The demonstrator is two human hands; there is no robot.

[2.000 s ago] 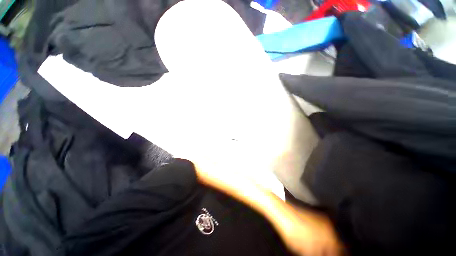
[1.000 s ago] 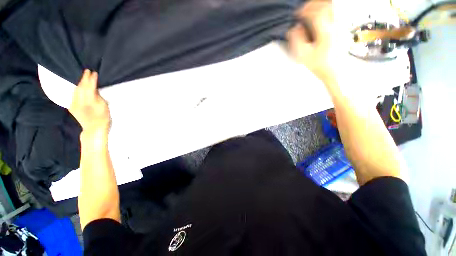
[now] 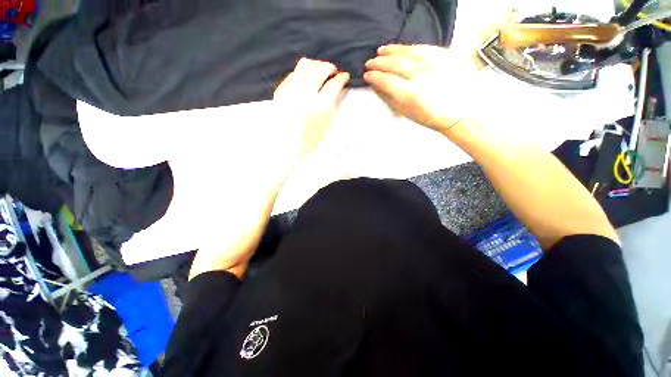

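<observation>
A dark grey garment (image 3: 213,55) lies spread over the back of the white pressing board (image 3: 221,154), its near edge running across the board. My left hand (image 3: 309,92) is at this edge near the middle, its fingertips on the cloth. My right hand (image 3: 405,81) is just to its right, its fingers curled on the same edge. Both hands seem to pinch the edge; the fingertips are partly hidden. The steam iron (image 3: 552,51) rests on the board's right end, with a tan handle, touched by neither hand.
Crumpled dark cloth (image 3: 118,206) hangs at the left. Blue crates stand below, one at the right (image 3: 508,243). Yellow-handled snips (image 3: 624,168) lie at the right end. Black-and-white cloth (image 3: 66,331) is at the lower left.
The dark garment, earlier at the right, was then spread over the board. My left hand has since moved right and my right hand left, bringing them close together at its edge.
</observation>
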